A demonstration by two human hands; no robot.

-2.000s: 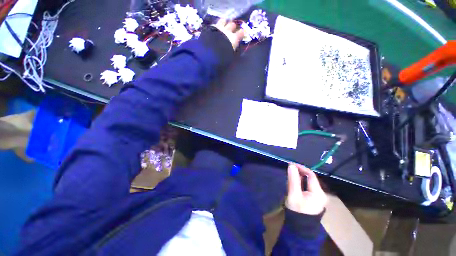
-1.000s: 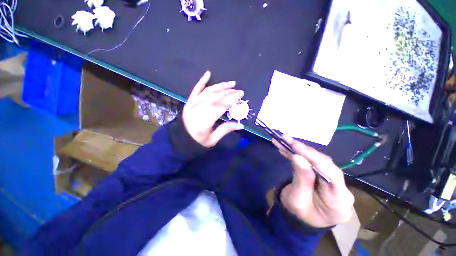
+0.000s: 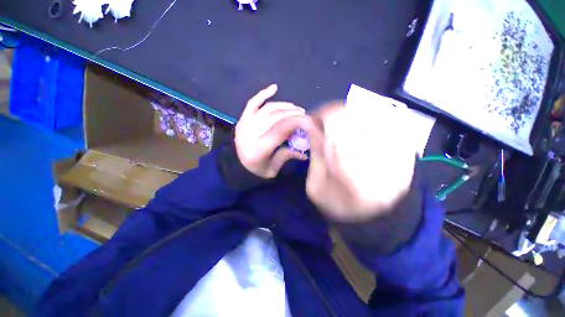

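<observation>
My left hand (image 3: 263, 139) holds a small purplish-white spiked housing (image 3: 299, 141) between thumb and fingers, just in front of the bench's front edge. My right hand (image 3: 356, 167) is blurred and lies against the housing's right side, its fingers bent towards it. No tweezers can be made out in my right hand now; its inner side is hidden. The white paper sheet (image 3: 418, 127) lies behind my right hand, partly covered by it.
Parts tray (image 3: 474, 80) with black specks at right. Green-handled tool (image 3: 455, 186) and thin screwdriver-like tool (image 3: 501, 179) near it. White housings (image 3: 90, 11) and a loose wire (image 3: 137, 44) at upper left. Open carton (image 3: 127, 124) with purplish units (image 3: 179, 125) and blue bin (image 3: 46, 86) below the edge.
My left hand first came back from the housings at the rear and now holds one at the front. My right hand, earlier holding dark tweezers, has moved left and up against the housing. The view has shifted.
</observation>
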